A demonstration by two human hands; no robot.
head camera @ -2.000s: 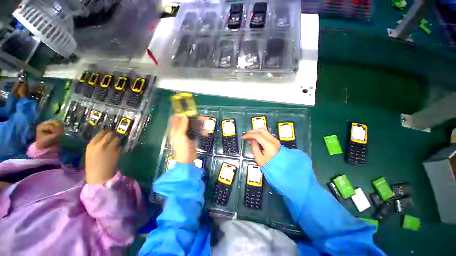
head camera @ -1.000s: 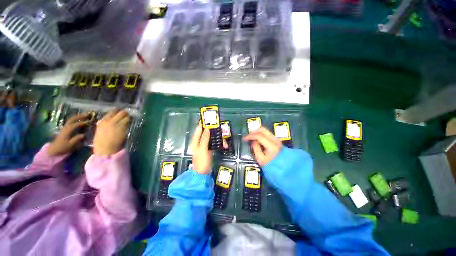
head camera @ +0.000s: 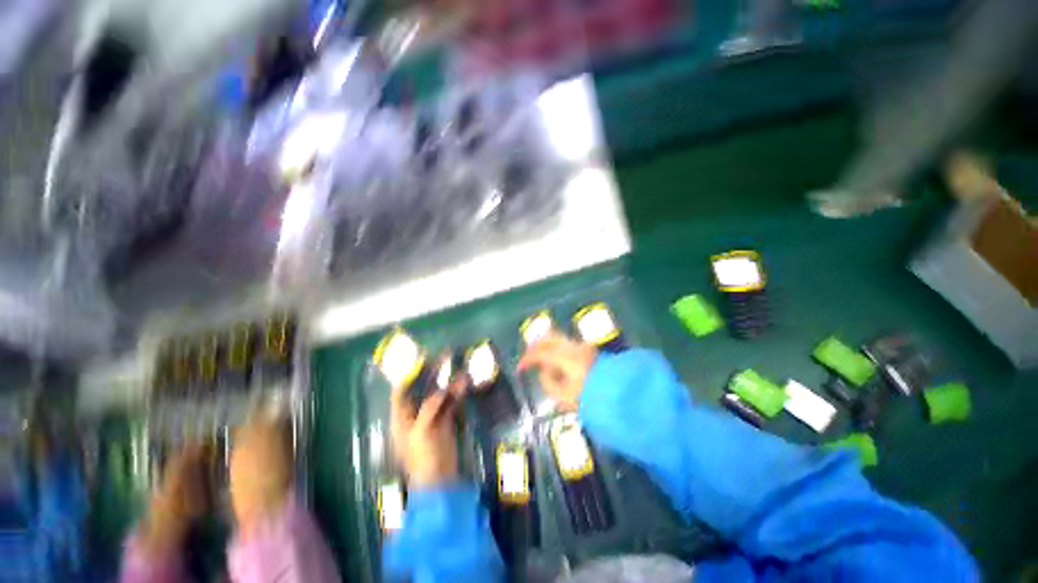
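The view is blurred. My left hand (head camera: 427, 435) is closed around the lower end of a yellow-framed keypad phone (head camera: 398, 358) with a lit screen, over the blister tray's (head camera: 362, 456) upper left. Its keys are hidden. Another lit screen (head camera: 444, 371) shows between my fingers. My right hand (head camera: 558, 367), fingers bent and apart, hovers over a phone in the upper row (head camera: 537, 328) and appears empty; contact is unclear. Several phones with lit screens lie in the tray, including a lower-row phone (head camera: 575, 456).
Right of the tray are a lit phone (head camera: 740, 290), green batteries (head camera: 760, 392), a white battery (head camera: 809, 407), dark pieces (head camera: 899, 362) and a carton (head camera: 981, 285). A white board (head camera: 478, 279) holds blurred trays behind. A neighbour's pink-sleeved hands (head camera: 260, 467) work at the left tray (head camera: 228, 393).
The view has turned and shifted, tilting the scene. My left hand has moved the held phone from above the tray's middle to its upper left. My right hand keeps nearly the same pose.
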